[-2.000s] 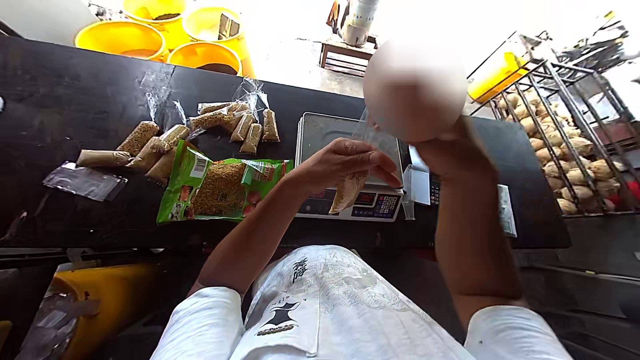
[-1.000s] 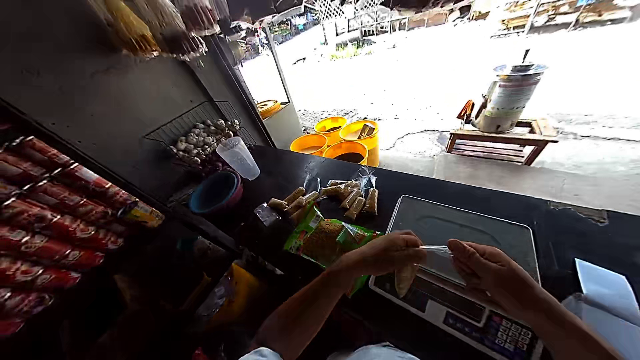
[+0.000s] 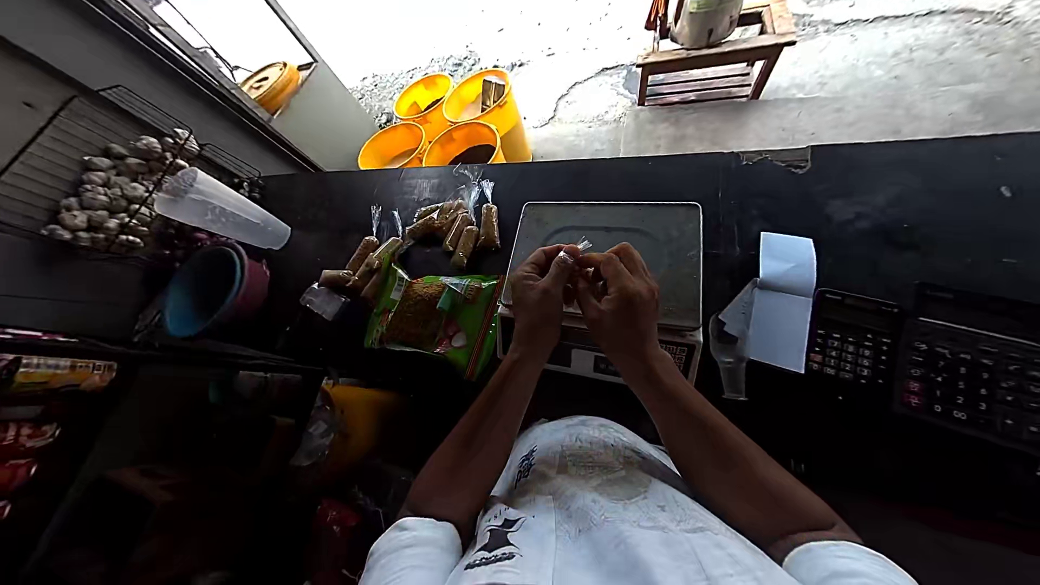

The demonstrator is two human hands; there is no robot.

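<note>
Over the digital scale's metal pan [image 3: 658,236], my left hand [image 3: 540,296] and my right hand [image 3: 619,301] meet, fingertips pinching the twisted top of a clear plastic bag [image 3: 583,244]. The bag's lower part is hidden behind my fingers. Left of the scale lies a green printed packet [image 3: 435,317] with brown granules showing through its window. Several small tied bags of brown granules [image 3: 461,231] lie behind and beside it on the black counter [image 3: 634,175]. A small clear bag [image 3: 323,301] is at their left.
Right of the scale are a clear plastic cup [image 3: 731,357], folded white paper [image 3: 782,301] and two calculators [image 3: 855,337] [image 3: 975,366]. At left stand a wire basket of garlic [image 3: 106,195], a translucent container [image 3: 223,207] and a blue tub [image 3: 203,288]. Yellow buckets [image 3: 487,106] stand beyond the counter.
My hands have drawn together; one second ago the bag's top was stretched between them with its filled part hanging below my left hand. The view has swung considerably.
</note>
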